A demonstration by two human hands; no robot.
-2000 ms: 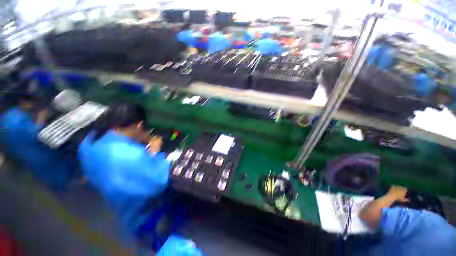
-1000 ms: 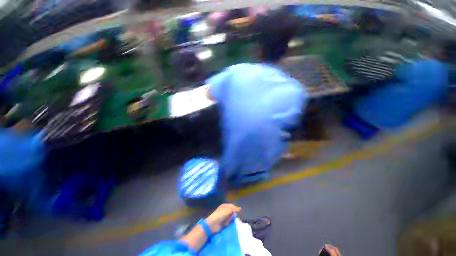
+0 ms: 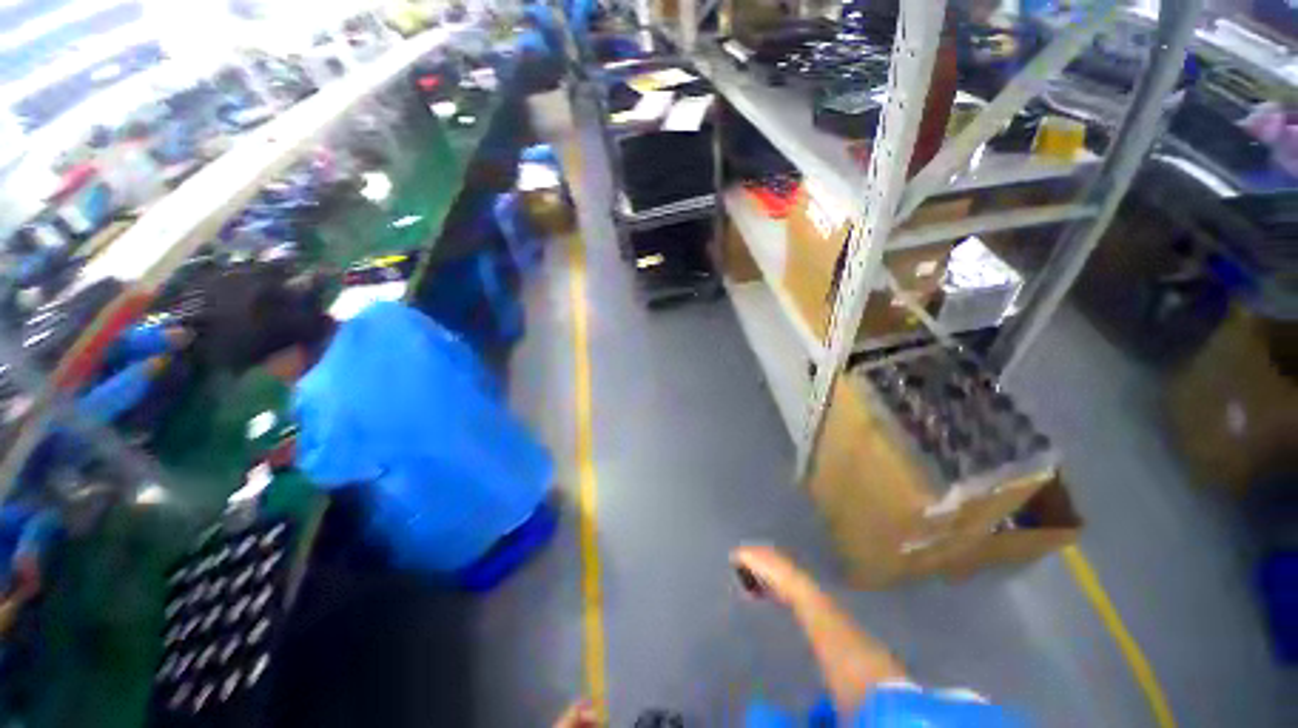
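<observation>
My right hand (image 3: 769, 569) is stretched out over the grey aisle floor, its forearm coming from a blue sleeve at the lower right. Its fingers are closed on a small dark part (image 3: 747, 579), which shows at the fingertips; its details are blurred. My left hand (image 3: 577, 715) is mostly cut off by the bottom edge. Only a bit of it shows, and I cannot tell whether it holds anything.
A worker in a blue smock (image 3: 413, 441) sits at the green bench on the left, near a compartment tray (image 3: 221, 619). A yellow line (image 3: 584, 427) runs along the aisle. On the right stand a metal rack (image 3: 866, 242) and a carton (image 3: 876, 498) with a dark tray on it.
The view has swung from the benches to along the aisle, bringing the rack and cartons into sight. My right hand has come further into view; my left has dropped to the bottom edge.
</observation>
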